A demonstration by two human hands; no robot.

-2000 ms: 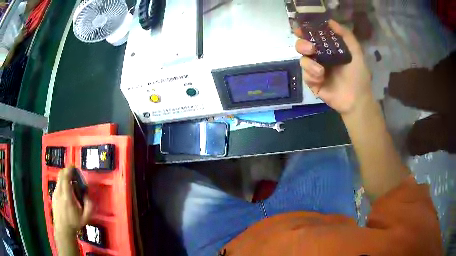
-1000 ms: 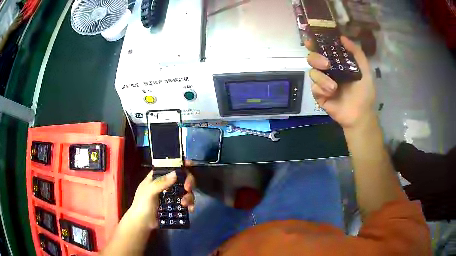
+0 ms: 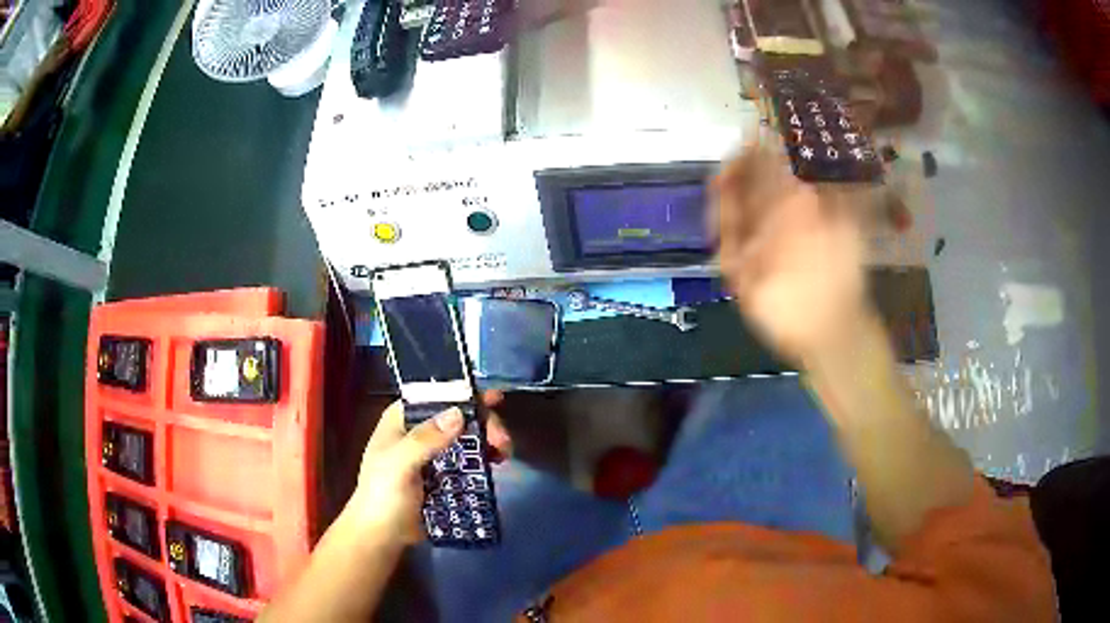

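My left hand (image 3: 402, 469) holds an opened flip phone (image 3: 460, 493), screen half up and keypad toward me, in front of the test machine (image 3: 426, 164). My right hand (image 3: 785, 250) is blurred, in front of the machine's right end, just below another opened flip phone (image 3: 818, 122). That phone sits at the machine's top right with its keypad hanging over the front. I cannot tell whether my right hand touches it or how its fingers are set. A further keypad (image 3: 469, 24) shows at the machine's top left.
A red phone tray (image 3: 231, 456) with closed phones lies at the left. A white fan (image 3: 262, 37) stands beyond the machine's left end. A smartphone (image 3: 517, 341) and a wrench (image 3: 627, 309) lie below the control display (image 3: 639, 222).
My left hand has taken a phone from the tray, and it is now open in front of the machine. My right hand has moved down from the keypad of the phone at the right.
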